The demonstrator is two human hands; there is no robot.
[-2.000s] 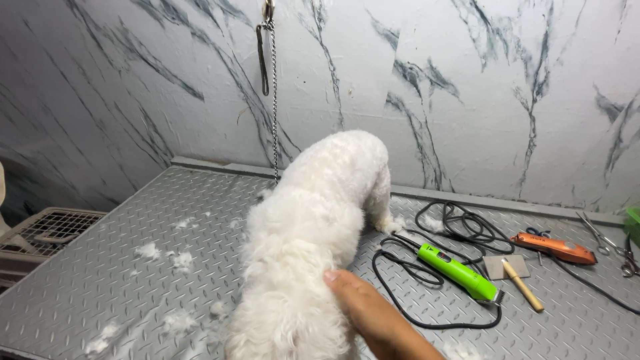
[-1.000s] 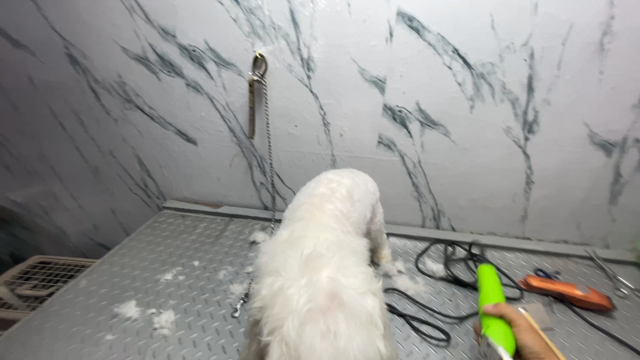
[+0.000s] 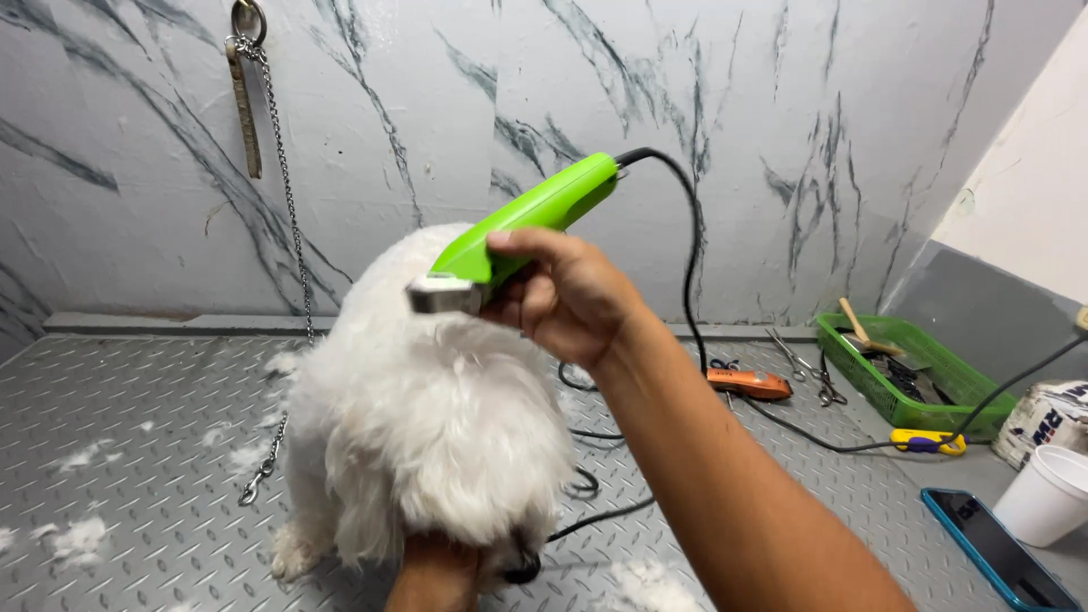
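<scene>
A fluffy white dog [image 3: 450,408] stands on the grey diamond-plate table [image 3: 170,382], its head toward me. My right hand [image 3: 561,289] grips green electric hair clippers [image 3: 535,204] just above the dog's head; the metal blade end points left and the black cord loops off to the right. From below, my left hand [image 3: 438,569] is at the dog's muzzle and chin, its fingers hidden by the fur. A metal chain [image 3: 285,170] hangs from a wall ring and runs down beside the dog, its snap hook [image 3: 249,491] lying on the table.
Orange clippers [image 3: 748,382], scissors [image 3: 790,353] and a green plastic basket [image 3: 926,374] of tools are at the back right. A white cup [image 3: 1050,493] and a phone [image 3: 999,548] lie at the right. Cut fur tufts [image 3: 81,542] are scattered on the table.
My right hand has lifted the green clippers from the table's right side to above the dog's head. The dog now faces me, and my left hand has come into view under its muzzle.
</scene>
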